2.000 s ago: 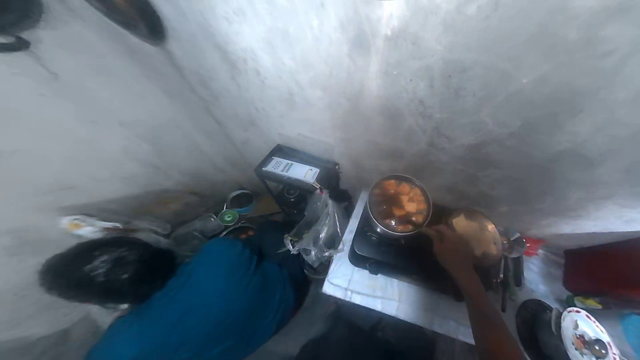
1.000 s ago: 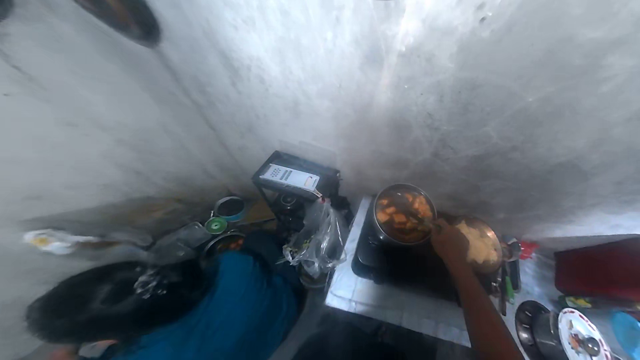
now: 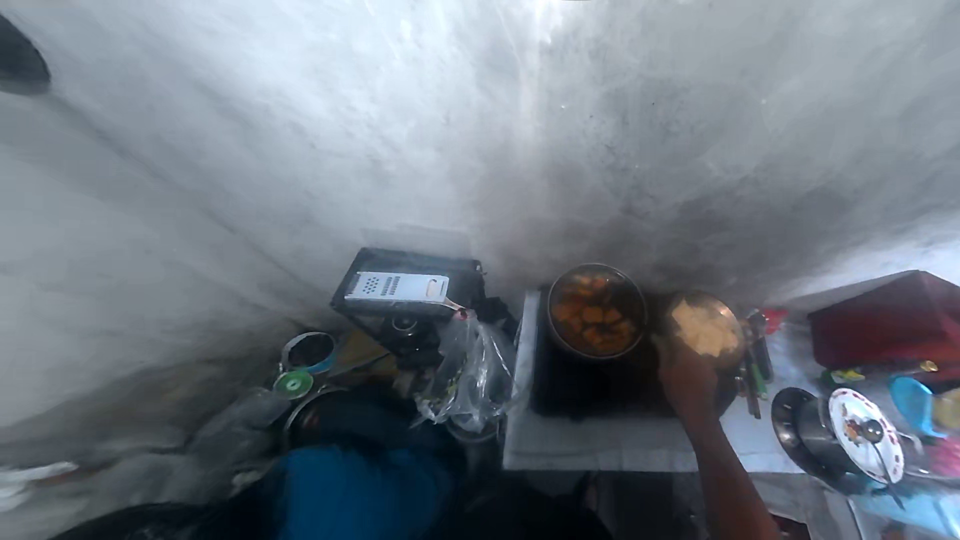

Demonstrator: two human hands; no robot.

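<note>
My right hand (image 3: pixel 684 375) reaches in from below over the dark stove (image 3: pixel 592 386), its fingers near the right side of a round metal pot (image 3: pixel 555 330). Orange chunks (image 3: pixel 592 315) lie in dark liquid inside that pot. Just beyond the hand, to the right, a second round pan (image 3: pixel 739 337) holds pale yellowish pieces (image 3: pixel 705 326). Blur and the hand's own back hide the fingertips, so whether they grip the pot's handle cannot be told. My left hand is out of the picture.
A metal grater (image 3: pixel 397 286) lies on a black appliance (image 3: pixel 341 300), left of the stove, beside a clear plastic bag (image 3: pixel 476 375). A person in a blue top (image 3: pixel 360 491) bends low at bottom left. Knives (image 3: pixel 757 367), a patterned plate (image 3: pixel 889 465) and a red container (image 3: pixel 885 322) are at right.
The person in blue has moved lower in view. My right hand stays beside the pot. The view has shifted, showing more of the right side.
</note>
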